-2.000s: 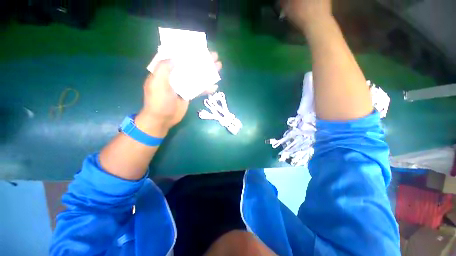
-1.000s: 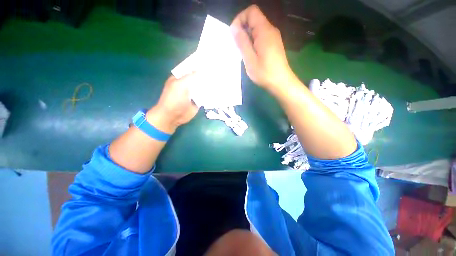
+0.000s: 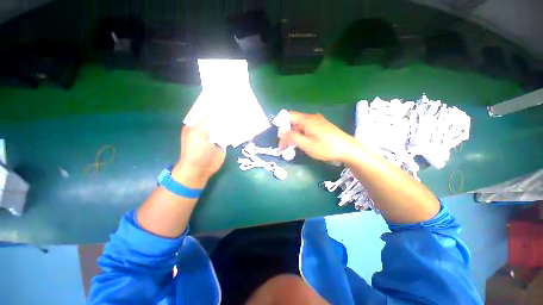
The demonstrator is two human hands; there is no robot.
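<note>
My left hand (image 3: 201, 149), with a blue band on its wrist, holds several fanned white leaflets (image 3: 227, 107), overexposed and bright. My right hand (image 3: 309, 136) is just right of the leaflets, its fingers closed on a small white cable bundle (image 3: 284, 124). Below it, a small group of white coiled cables (image 3: 262, 162) lies on the green bench. A large tangled white cable pile (image 3: 411, 128) lies to the right, partly behind my right forearm.
Dark boxes (image 3: 300, 47) stand in a row along the far edge, some with white items. White folded papers (image 3: 12, 189) are at the far left. Thin tan loops (image 3: 105, 158) lie at left and right. A pale bar (image 3: 517, 102) is at the right edge; a red crate (image 3: 526, 243) is below.
My right hand has come back from the far side, past the leaflets, and now grips a cable bundle. My left hand still holds the leaflets, lower in view. The row of boxes shows more fully.
</note>
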